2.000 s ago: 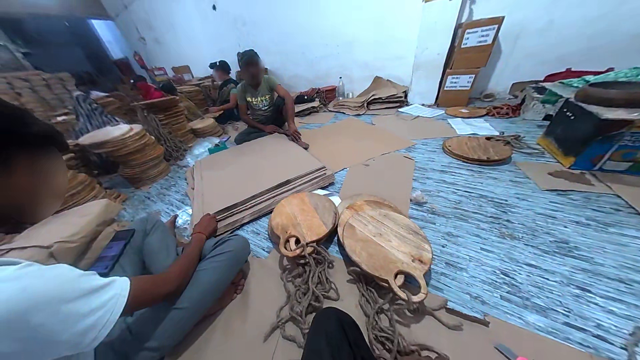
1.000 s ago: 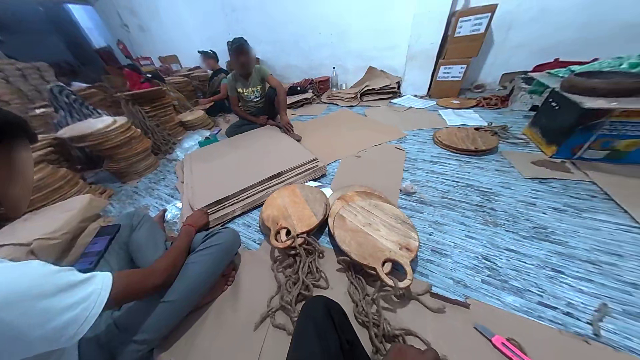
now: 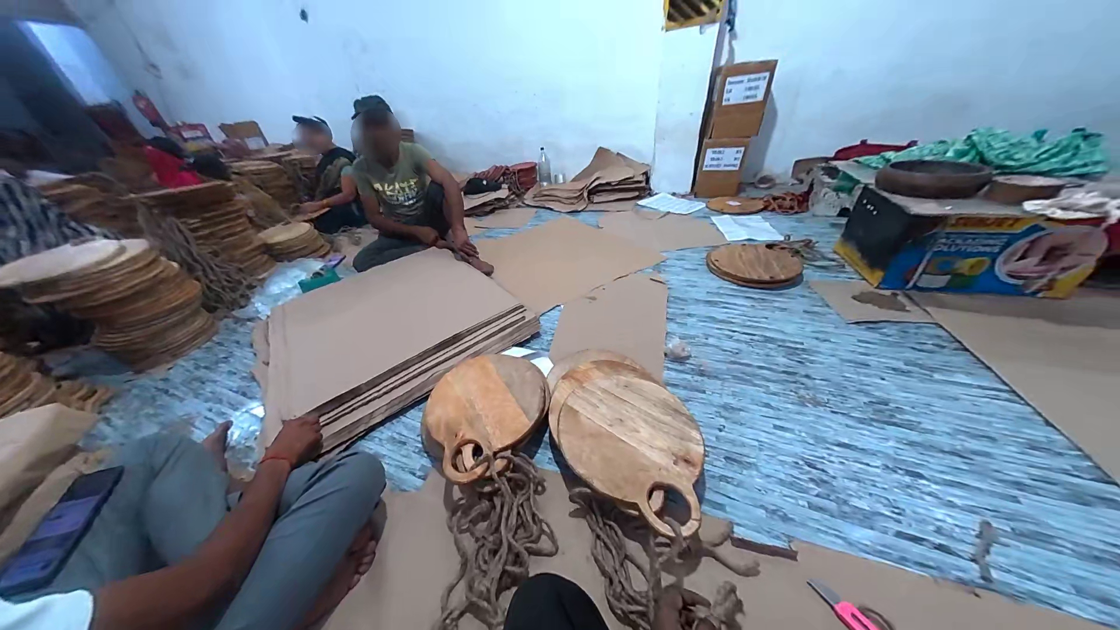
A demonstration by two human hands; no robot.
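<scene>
Part of my right hand (image 3: 672,605) shows at the bottom edge, against brown rope (image 3: 617,560) hanging from the handle of a round wooden board (image 3: 626,429); its grip is unclear. My left hand is out of view. Beside that board, on the left, lies another stack of round wooden boards (image 3: 486,407), with a tangle of rope (image 3: 499,534) at its handle. Pink-handled scissors (image 3: 844,608) lie on cardboard at the lower right, apart from my hand.
A seated person (image 3: 201,551) at left touches a stack of cardboard sheets (image 3: 385,324). Another person (image 3: 407,192) sits behind it. Round board stacks (image 3: 144,302) stand at far left. More boards (image 3: 754,264) lie on the floor, near a printed carton (image 3: 971,249).
My right hand, not seen two seconds ago, has come into view at the bottom edge by the rope. The view has turned slightly.
</scene>
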